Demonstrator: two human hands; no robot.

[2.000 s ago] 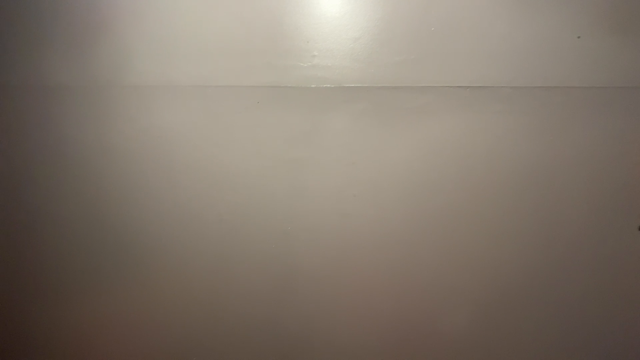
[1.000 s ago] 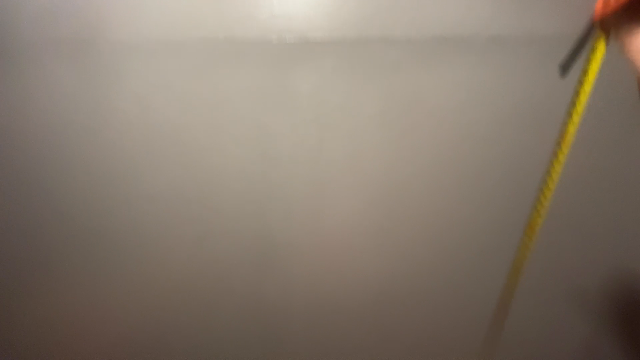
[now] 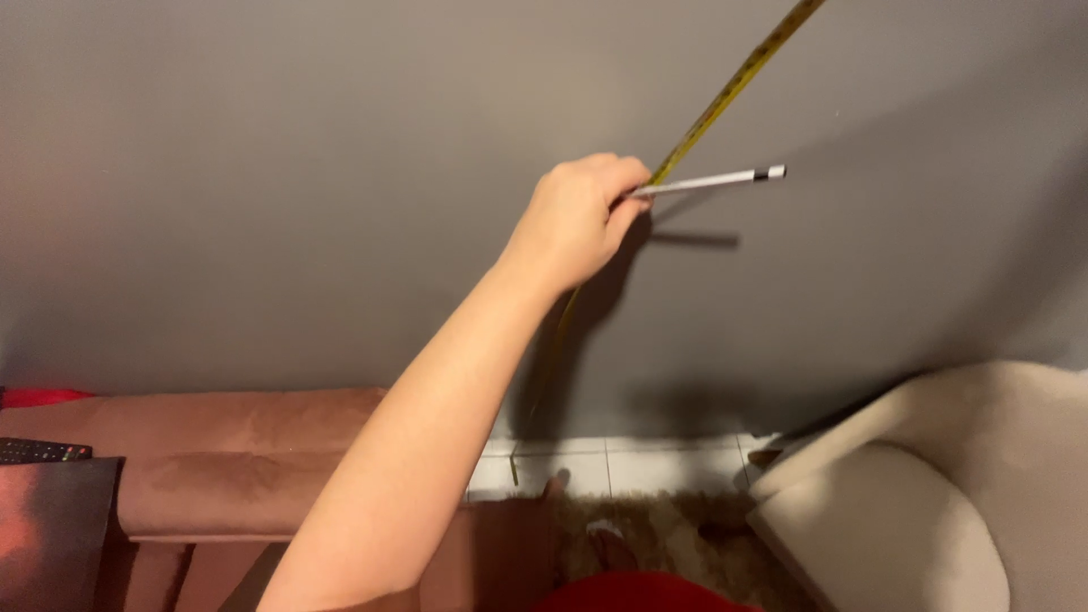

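My left hand [image 3: 582,212] reaches up from below in front of a grey wall [image 3: 340,170]. Its fingers are closed on a yellow measuring tape [image 3: 731,92] and a white pencil [image 3: 714,181] with a black band near its end. From the hand the tape runs up and right out of view. Below the hand, a thin yellow stretch of tape hangs towards the floor, partly hidden by the forearm. The pencil sticks out to the right, and its shadow falls on the wall. My right hand is not in view.
A pink upholstered sofa [image 3: 246,433] stands at lower left, with a remote control [image 3: 42,450] near its arm. At lower right is a beige armchair [image 3: 892,518]. Between them lie white floor tiles [image 3: 671,470] and a patterned rug [image 3: 671,527].
The view has swung down from the blank wall to show furniture and floor. One second ago only part of a hand with the yellow tape showed at upper right; two seconds ago neither did.
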